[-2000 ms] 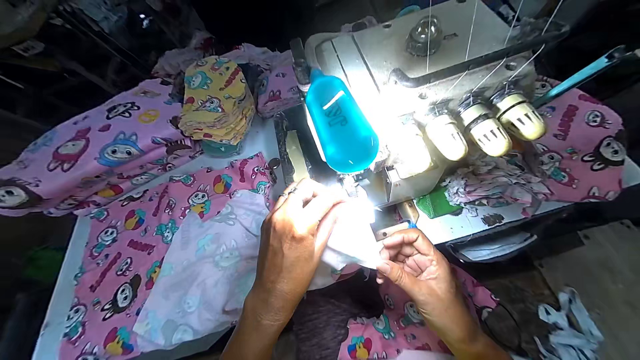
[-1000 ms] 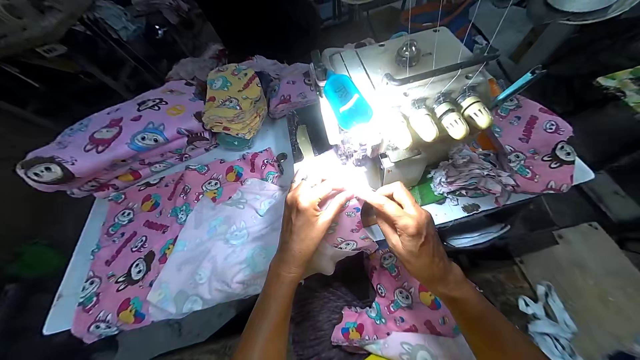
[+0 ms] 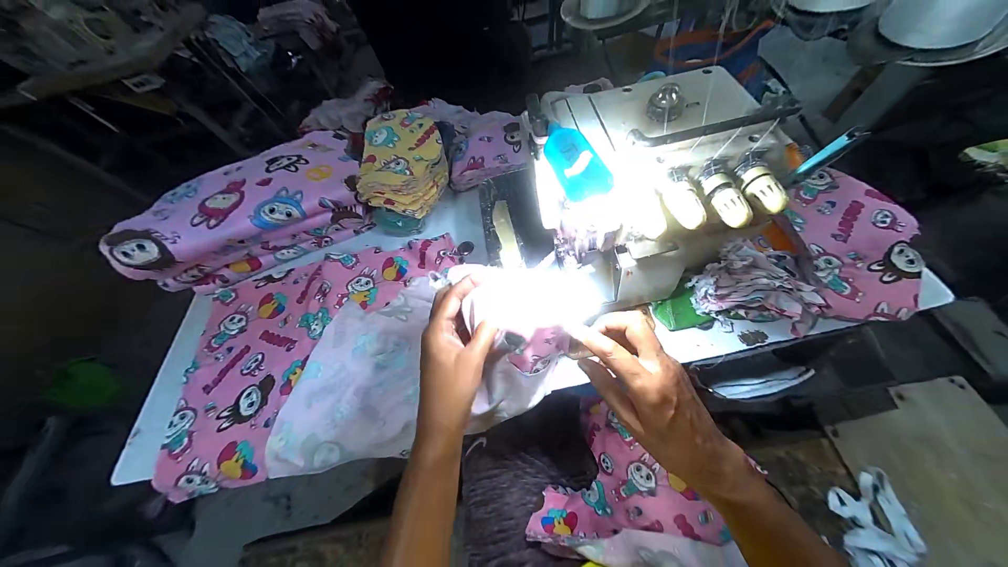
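Note:
My left hand [image 3: 457,350] grips the left side of a piece of pink printed fabric [image 3: 535,350], its pale reverse partly turned out. Fingertips of my right hand [image 3: 630,370] pinch the same fabric at its right edge. Both hands are just in front of an overlock sewing machine [image 3: 614,252], whose needle area is lost in the glare of its lamp. A blue plastic piece [image 3: 579,161] is on the machine's front. More pink printed fabric [image 3: 638,480] hangs over my lap, and a long printed piece [image 3: 236,370] lies on the table to the left.
Stacked yellow printed pieces [image 3: 402,161] stand behind my left hand, beside a folded pink-purple fabric pile [image 3: 236,205]. Right of the machine lie crumpled fabric pieces [image 3: 756,287], a green item [image 3: 681,307] and pink printed fabric [image 3: 858,244]. Pale strips [image 3: 874,512] are at lower right.
My hands were close together a second ago and are now further apart on the fabric, a pink printed part showing between them. The view has shifted, with more of the background visible.

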